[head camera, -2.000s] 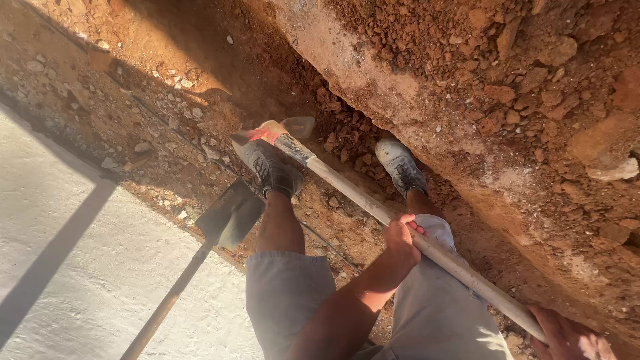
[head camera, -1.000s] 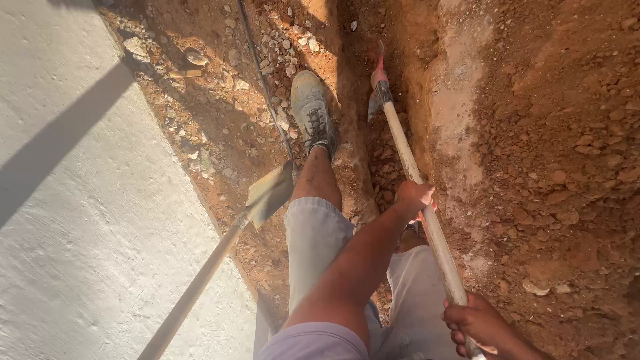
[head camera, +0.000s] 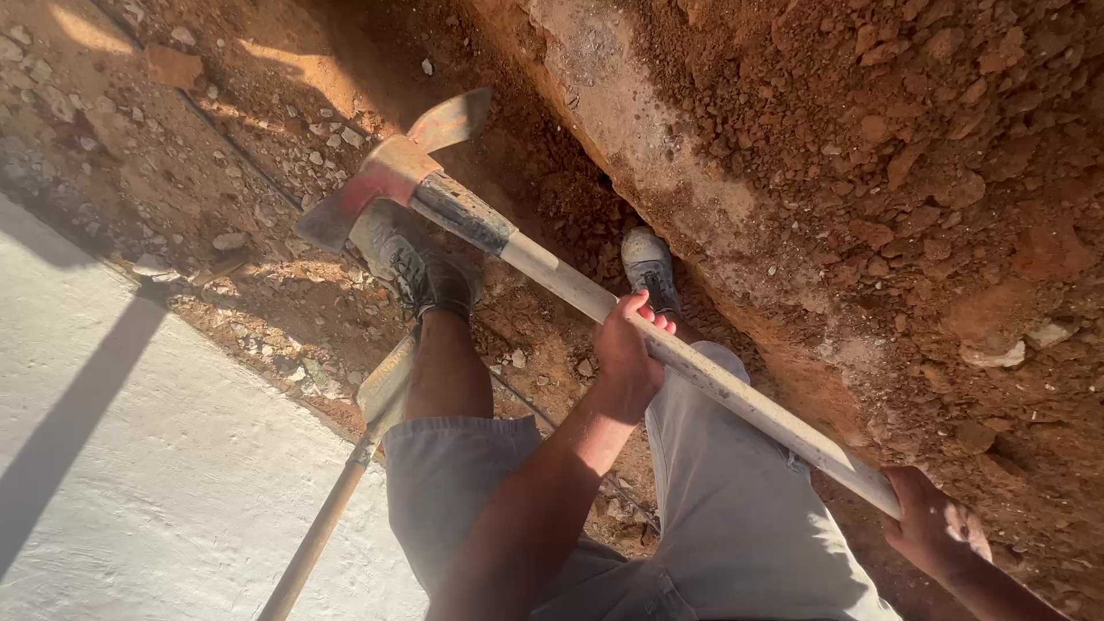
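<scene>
A mattock (head camera: 392, 168) with a worn red-painted metal head and a long wooden handle lies diagonally across the view, its head held above my left shoe (head camera: 410, 263). Around the middle of the handle (head camera: 733, 384), my left hand (head camera: 630, 349) is closed. Near the handle's lower right end, my right hand (head camera: 936, 522) grips it. The mattock's wide blade points to the lower left and its other blade to the upper right, over shaded soil.
My right shoe (head camera: 649, 267) stands in a narrow dirt trench beside a bank of loose reddish soil (head camera: 871, 198). A shovel (head camera: 388, 379) leans at the left by a white slab edge (head camera: 198, 448). A thin dark cable (head camera: 233, 147) runs over stony ground.
The mattock's head, down in the trench a second ago, is now raised and over my left shoe. Both hands still hold the handle. The view has turned.
</scene>
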